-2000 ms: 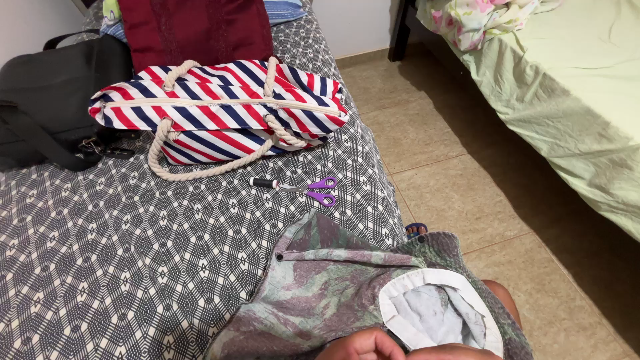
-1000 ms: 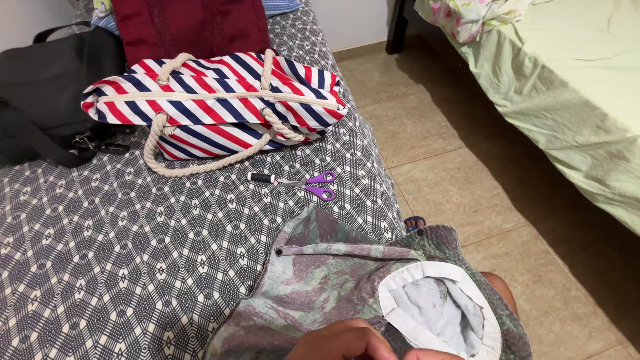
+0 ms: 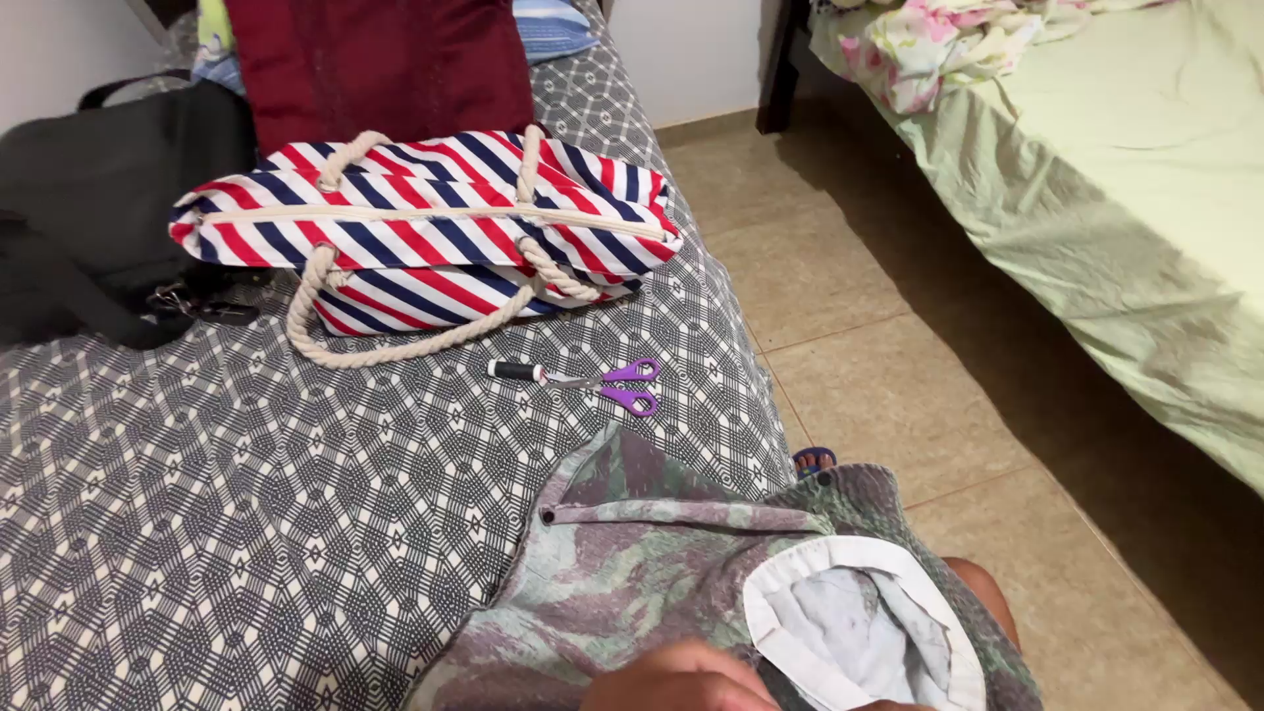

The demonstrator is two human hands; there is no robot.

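A camouflage-patterned garment (image 3: 632, 583) with dark snap buttons lies over the bed edge and my lap. On its right part is a round opening with a white fabric band (image 3: 780, 612) and pale lining inside. My left hand (image 3: 686, 681) is at the bottom edge over the garment, blurred, its fingers bent; whether it holds anything is hidden. Of my right hand (image 3: 894, 705) only a sliver shows at the bottom edge, by the white band. Beyond the garment, purple-handled scissors (image 3: 632, 385) lie with their blades touching or near a spool of black thread (image 3: 514, 370).
A striped bag (image 3: 425, 217) with rope handles rests on the patterned bedspread (image 3: 247, 513), beside a black bag (image 3: 118, 197) and a dark red cushion (image 3: 385, 69). To the right are the tiled floor (image 3: 869, 385) and another bed with a green sheet (image 3: 1136, 168).
My left hand has moved right across the garment since two seconds ago. Less of my right hand shows now. The scissors and spool lie as before.
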